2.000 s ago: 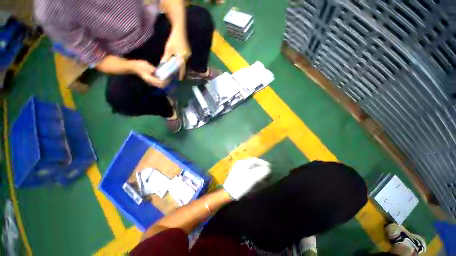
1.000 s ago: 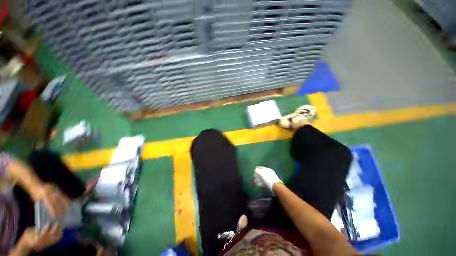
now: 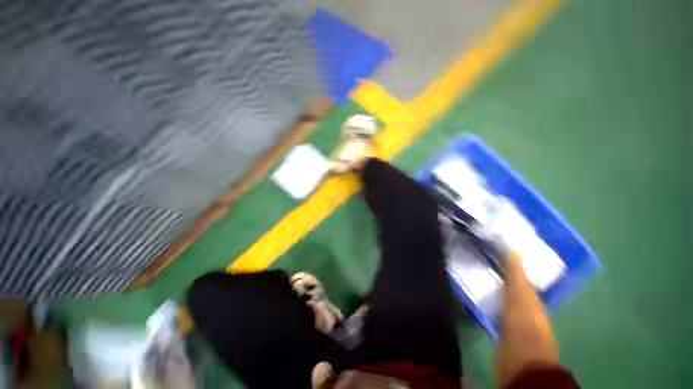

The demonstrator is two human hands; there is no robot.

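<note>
A blue bin (image 3: 574, 267) stands on the floor to the right of my legs. Silver-white flat metal parts (image 3: 475, 275) lie in it, blurred. My right forearm reaches into the bin. My right hand (image 3: 498, 222), in a white glove, is over the parts and blends with them, so its fingers and any hold cannot be told. My left hand is not in view. A small stack of flat parts (image 3: 301, 172) sits on the floor beside my shoe (image 3: 359, 129).
A tall grey wall of stacked metal (image 3: 144, 99) on a brown wooden edge (image 3: 220, 205) fills the left. A blue sheet (image 3: 343, 53) lies at its corner. Blurred silvery items (image 3: 163, 346) are at lower left. Yellow lines (image 3: 296, 228) cross the green floor.
The view has turned right, from the other worker to the bin at my right. My right hand has moved from between my knees into that bin. My left hand has left the view.
</note>
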